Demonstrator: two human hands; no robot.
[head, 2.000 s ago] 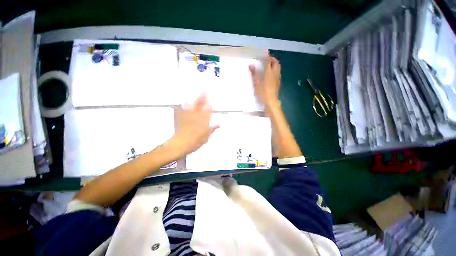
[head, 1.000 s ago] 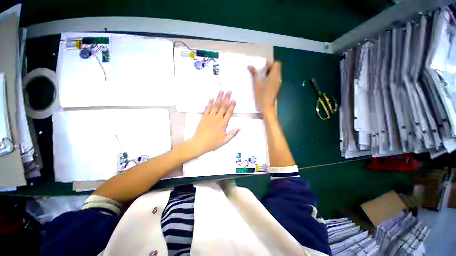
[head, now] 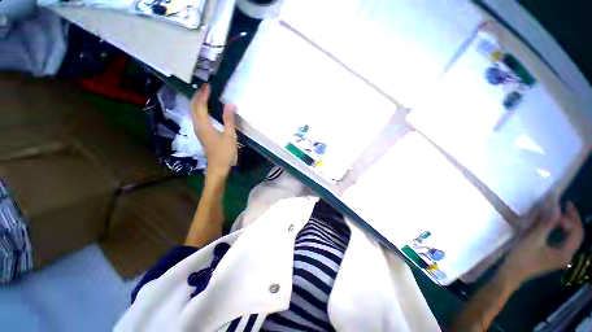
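Four white panels lie on a tan backing sheet (head: 383,142) on the green bench, tilted in view. Small circuit boards with blue-grey discs and yellow parts sit on the lower-left panel (head: 337,84), the lower-right panel (head: 435,201) and the upper-right panel (head: 480,142). The fourth panel (head: 376,32) is cut off at the top. My left hand (head: 216,133) is at the sheet's left corner, thumb and fingers apart. My right hand (head: 545,243) is blurred at the sheet's right edge, fingers bent; its grip is unclear.
A tape roll (head: 259,8) is cut off at the top. Stacked tan sheets (head: 149,42) with a panel on top lie upper left. Below the bench are a bag of clear plastic waste (head: 182,130) and cartons (head: 71,194). Yellow scissor handles (head: 578,269) show at right.
The view has swung left and tilted. My left hand has left the middle panels for the sheet's left corner. My right hand is at the sheet's right edge, lower down.
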